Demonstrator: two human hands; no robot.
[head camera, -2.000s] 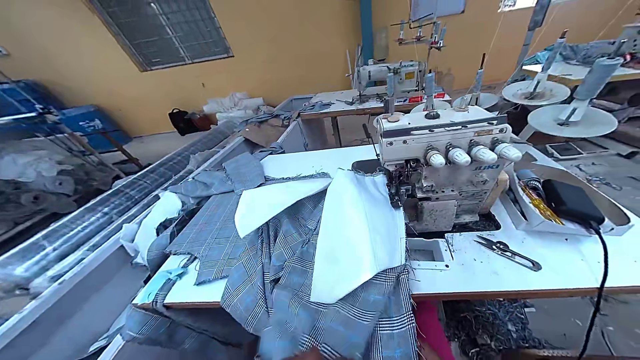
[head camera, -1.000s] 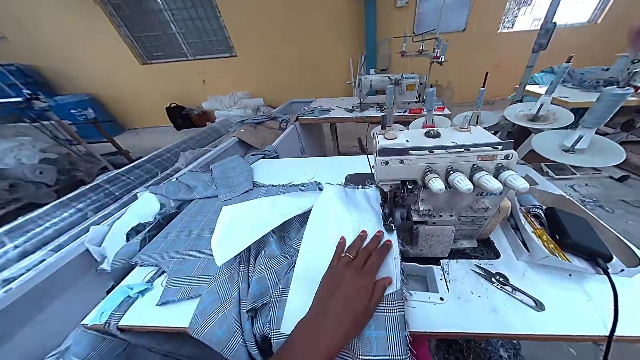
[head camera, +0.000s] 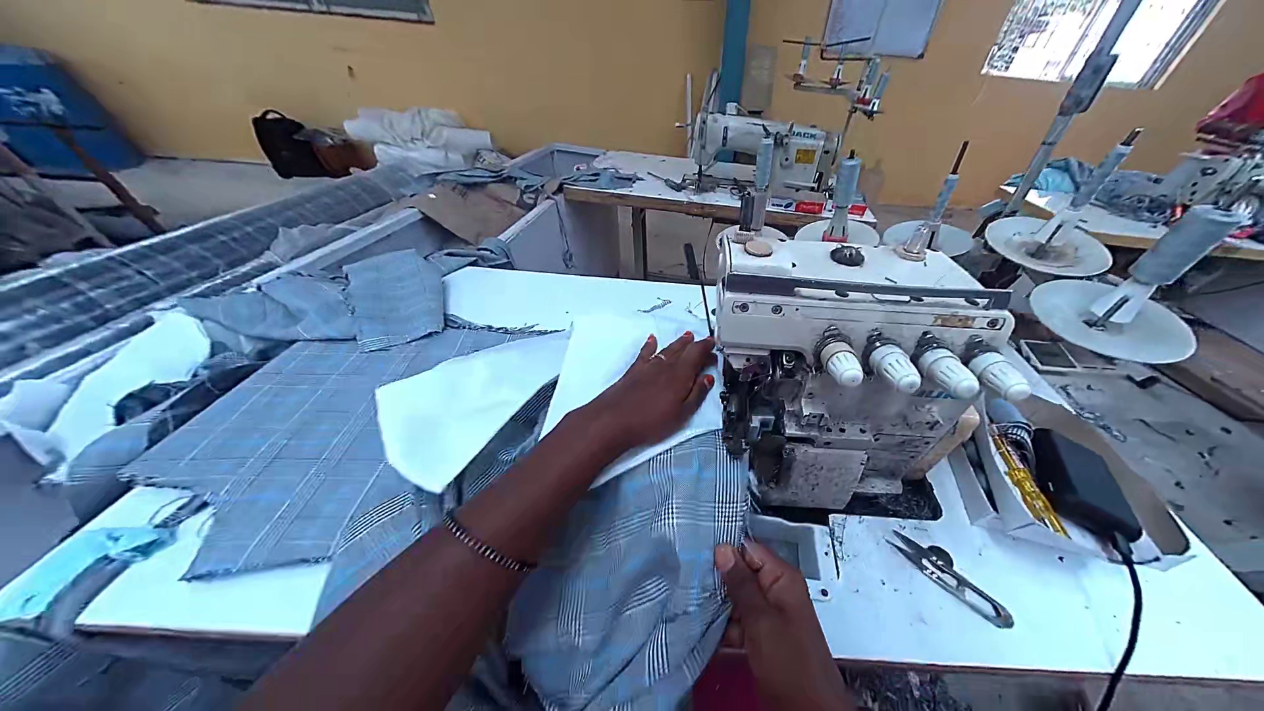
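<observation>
An overlock sewing machine (head camera: 859, 365) stands on the white table. My left hand (head camera: 667, 390) lies flat, fingers spread, on a white fabric piece (head camera: 632, 341), its fingertips close to the machine's left side. Below and to the right, my right hand (head camera: 765, 592) pinches the right edge of grey-blue plaid fabric (head camera: 632, 553) between thumb and fingers, near the front of the machine. The plaid fabric runs from under the white piece down over the table's front edge. Another white piece (head camera: 454, 405) lies to the left, over more plaid fabric (head camera: 296, 444).
Thread snips (head camera: 953, 578) lie right of the machine's base. Beyond them, an open box (head camera: 1076, 464) holds a black device (head camera: 1086, 484) with a hanging cable. Thread stands with discs (head camera: 1111, 316) rise behind. Another sewing machine (head camera: 770, 148) is on the table (head camera: 632, 195) at the back.
My left hand has slid up the white piece beside the machine. My right hand has come into view, holding the plaid edge. The white piece now reaches farther back along the machine's side.
</observation>
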